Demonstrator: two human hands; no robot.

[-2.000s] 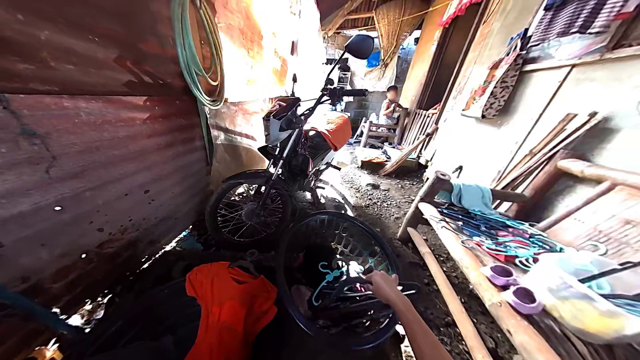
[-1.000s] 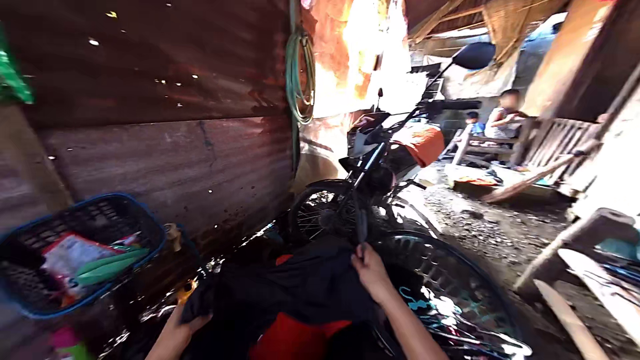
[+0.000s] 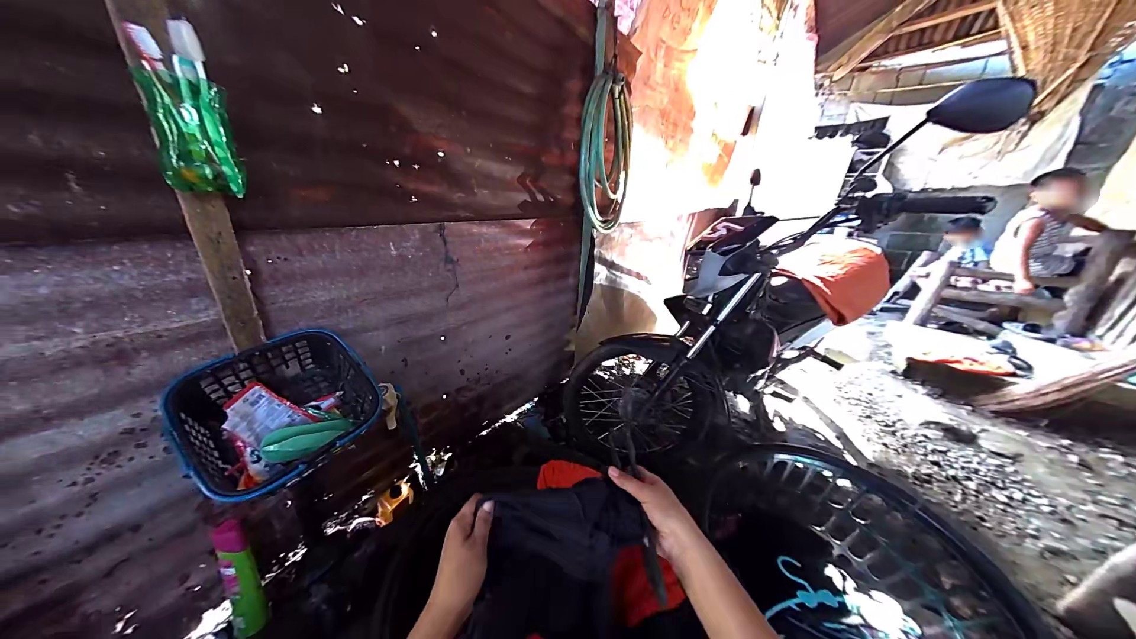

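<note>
A black cloth garment [image 3: 564,541] is stretched between my hands. My left hand [image 3: 469,541] grips its left edge, thumb on top. With my right hand [image 3: 652,506] I hold its right edge together with a dark, thin clothes hanger [image 3: 655,559] that points downward. Red-orange cloth [image 3: 635,586] shows beneath and behind the black garment. Just to the right of my right hand stands a large round dark basket [image 3: 923,510] with openwork walls; light-blue hangers [image 3: 812,596] lie inside it. What lies under the garment is mostly hidden.
A motorcycle [image 3: 728,328] is parked ahead beside a corrugated metal wall [image 3: 399,302]. On the left hangs a blue-rimmed basket [image 3: 177,444] with packets, above a green bottle [image 3: 241,586]. A coiled hose [image 3: 606,160] hangs on the wall. Two people [image 3: 1038,235] sit at the back right.
My right hand has left the hangers in the round basket; both hands now hold the black garment, also held one second ago. The view has swung left.
</note>
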